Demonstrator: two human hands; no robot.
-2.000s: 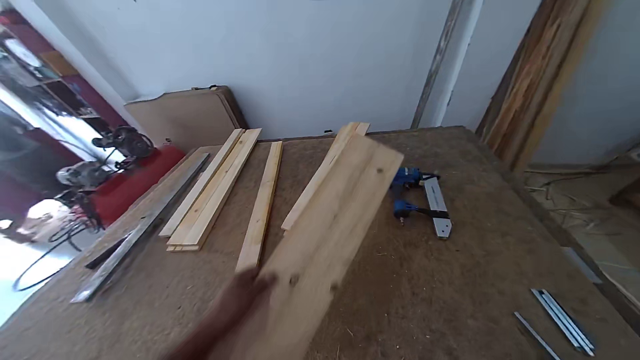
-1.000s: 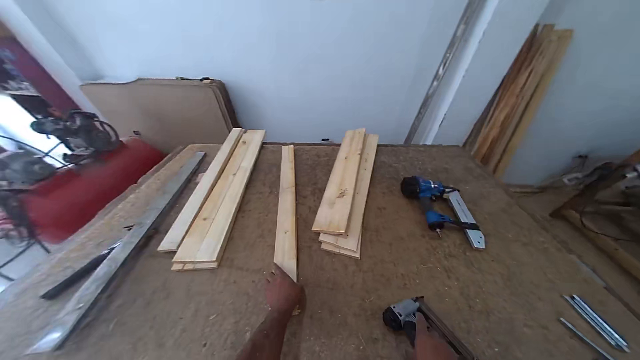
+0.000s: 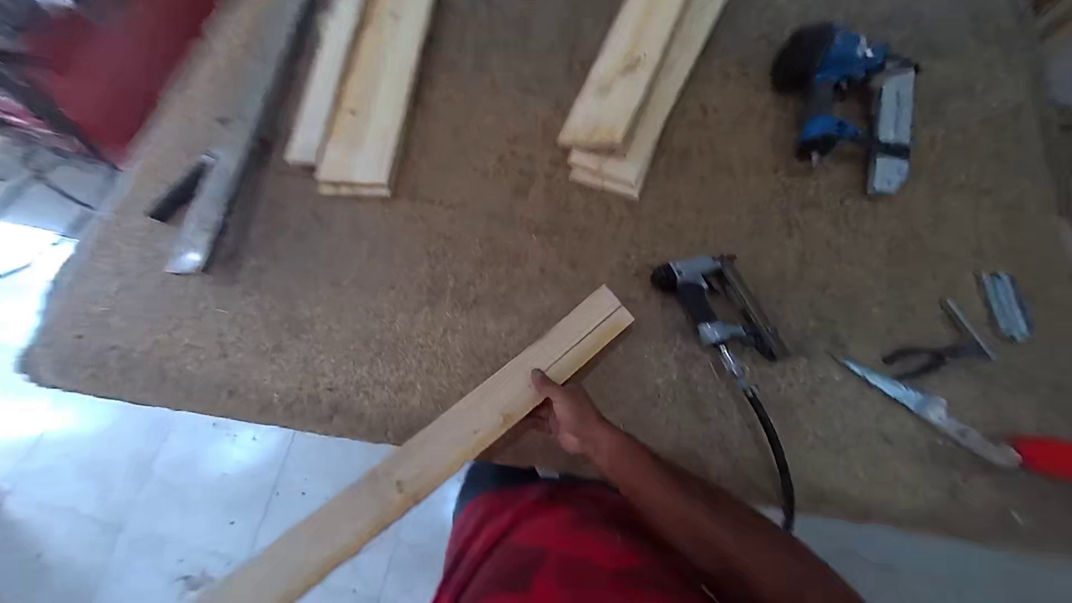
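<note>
My right hand [image 3: 569,412] grips a long narrow wooden board [image 3: 452,431] near its upper end, thumb on top. The board slants from the tabletop down past the table's front edge to the bottom left, and a groove or seam runs along its far end. My left hand is out of sight. Right of the board's end lies a pneumatic stapler or nailer [image 3: 708,301] with a black hose [image 3: 775,456] attached. Farther back on the table rest a stack of boards [image 3: 624,92] and another group of boards [image 3: 368,109].
A blue nail gun [image 3: 846,92] lies at the back right. A hand saw [image 3: 930,406] with a red handle, pliers [image 3: 930,358] and metal strips of fasteners [image 3: 1005,306] are on the right. A long metal straightedge [image 3: 226,159] lies at the left of the brown worktable [image 3: 335,310].
The view has tipped down. One second ago a hand was at the stapler or nailer; now nobody touches it. The narrow board between the two stacks has left that spot.
</note>
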